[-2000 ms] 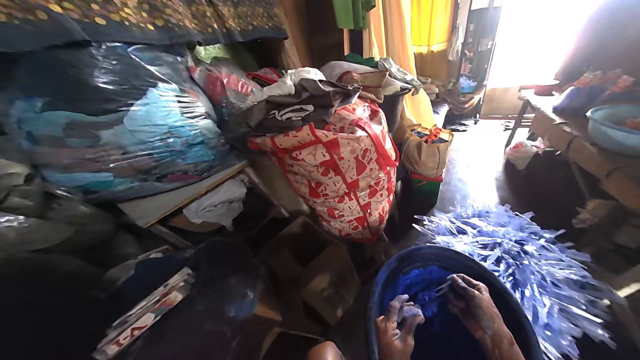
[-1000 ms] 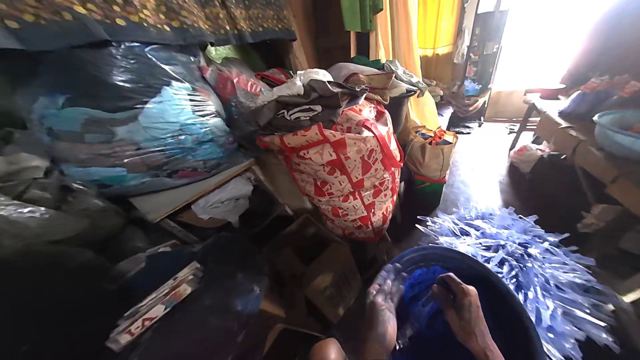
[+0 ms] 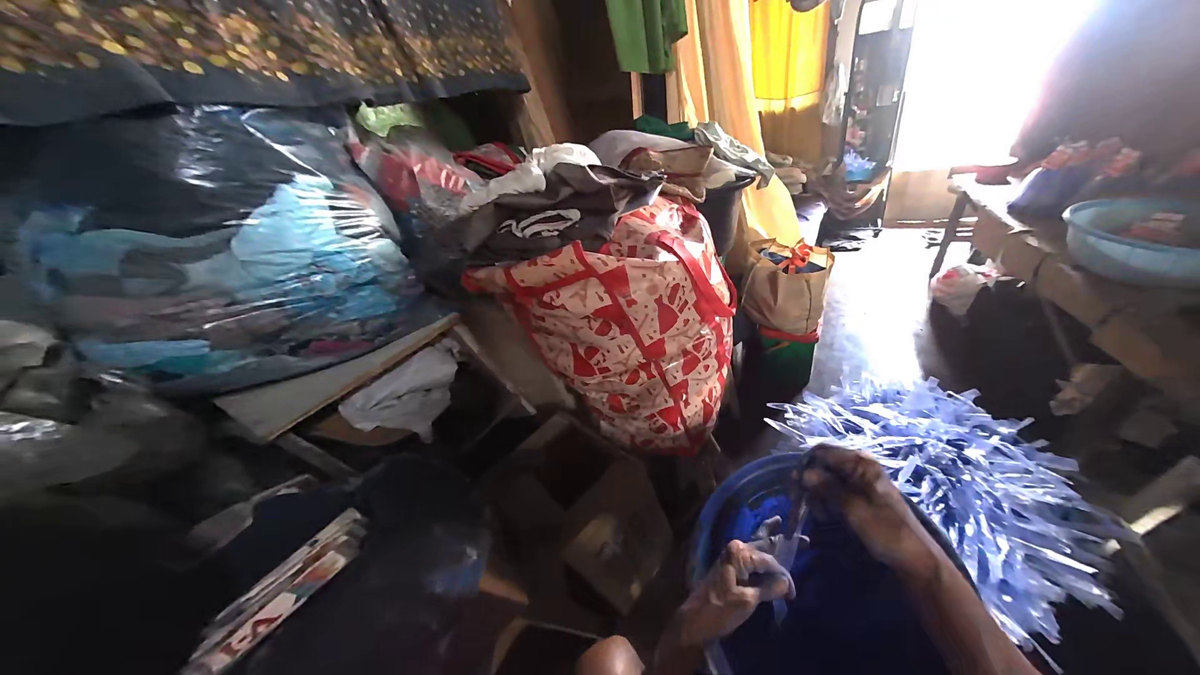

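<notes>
Over a round blue tub (image 3: 708,525) at the lower right, my left hand (image 3: 745,586) has its fingers closed on a thin pale strip (image 3: 797,530). My right hand (image 3: 848,483) is higher, near the tub's far rim, with its fingers pinched at the strip's upper end. Bright blue material (image 3: 750,516) lies inside the tub, partly hidden by my hands. Just right of the tub spreads a large heap of pale blue-white strips (image 3: 966,478).
A red-patterned bag (image 3: 637,347) stuffed with cloth stands beyond open cardboard boxes (image 3: 614,534). A brown bag (image 3: 787,295) is behind it. At right, a bench (image 3: 1031,248) bears a light blue basin (image 3: 1125,244). A clear plastic bag of clothes (image 3: 234,253) sits at left.
My right hand has moved up and away toward the tub's far rim. A pale strip now shows stretched between my hands.
</notes>
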